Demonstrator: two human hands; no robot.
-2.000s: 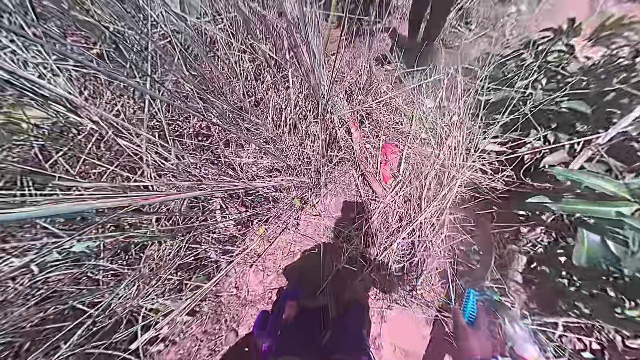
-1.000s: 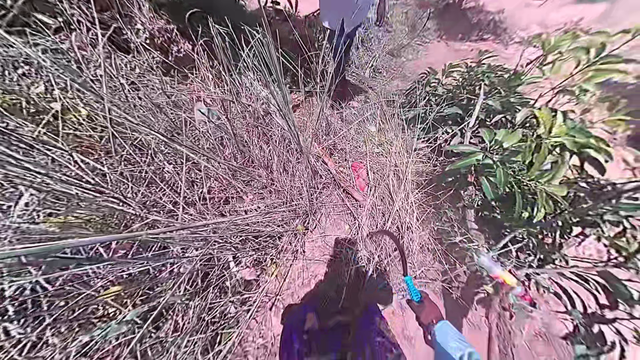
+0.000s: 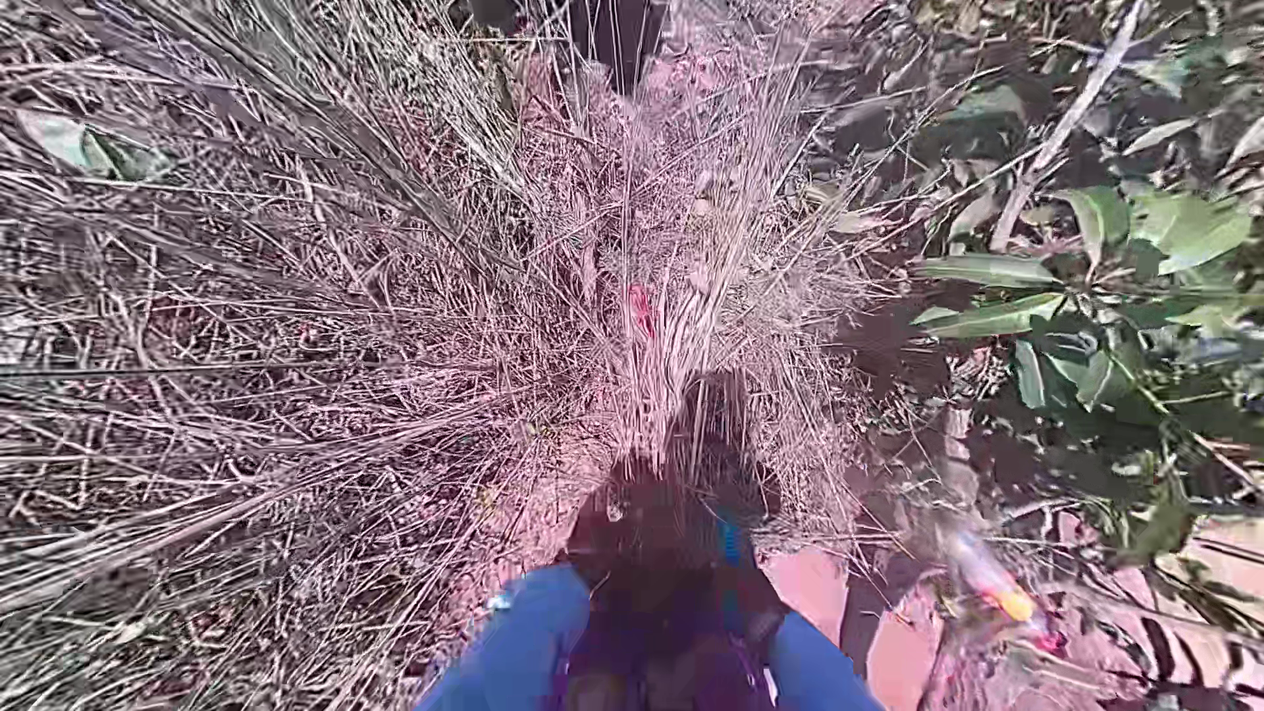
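Both blue sleeves reach in from the bottom edge toward a standing tuft of dry grass [image 3: 657, 395]. My right hand [image 3: 752, 590] is dark and blurred in the shadow, around the turquoise handle of a sickle [image 3: 729, 540]; its curved blade cannot be made out. My left hand [image 3: 607, 533] is at the shaded base of the tuft, and whether its fingers hold stems is unclear. A small red thing [image 3: 642, 309] shows behind the grass stems.
Dry grass [image 3: 247, 346] spreads across the left. Leafy green branches [image 3: 1096, 296] and a bare stick [image 3: 1066, 128] are on the right. A clear bottle-like thing with yellow and red parts [image 3: 997, 588] lies lower right. A person's dark legs [image 3: 617, 39] stand at the top.
My right hand has moved left with the sickle, from the lower right to the base of the grass. My left sleeve has come into view. The view has tilted down and come closer.
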